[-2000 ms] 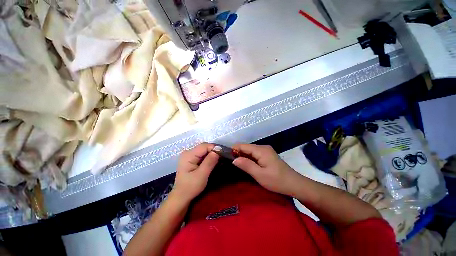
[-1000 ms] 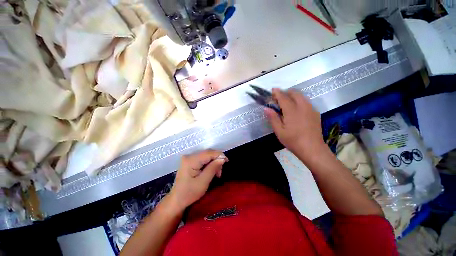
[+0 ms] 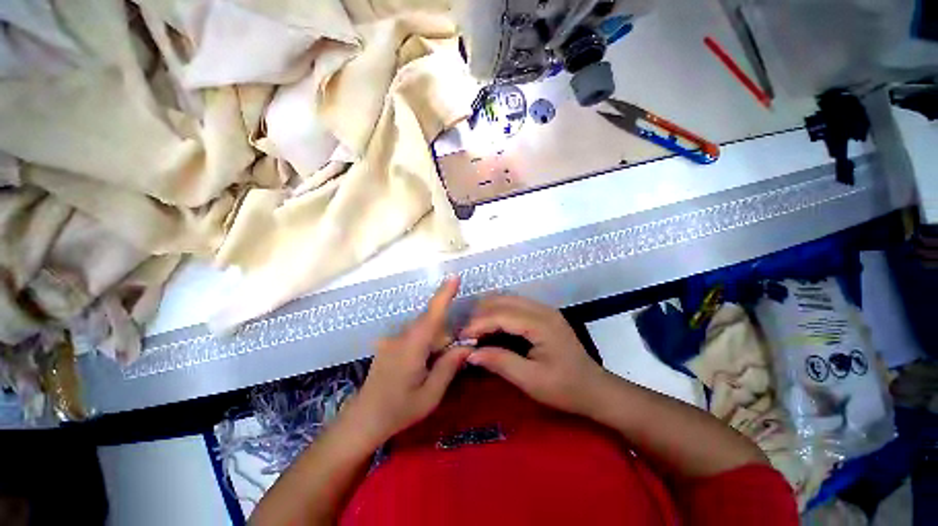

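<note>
My left hand [image 3: 413,360] and my right hand [image 3: 537,354] meet over my lap at the table's front edge. Their fingertips pinch a tiny pale piece [image 3: 465,343], too small and blurred to name. My left index finger points up, away from it. The thread snips [image 3: 663,132], orange and blue with dark blades, lie on the table right of the needle area [image 3: 504,108]. Cream fabric panels [image 3: 339,221] are heaped left of the needle.
A ruler strip [image 3: 576,247] runs along the table's front edge. A red stick [image 3: 737,72], a slim grey tool [image 3: 751,46] and black scraps [image 3: 841,128] lie at right. Tangled pale strips [image 3: 303,416] hang below the table. A printed plastic bag [image 3: 828,360] is lower right.
The snips have left my right hand and now lie on the table. My right hand has come back to my left hand. The camera view has shifted, so the table things appear farther right.
</note>
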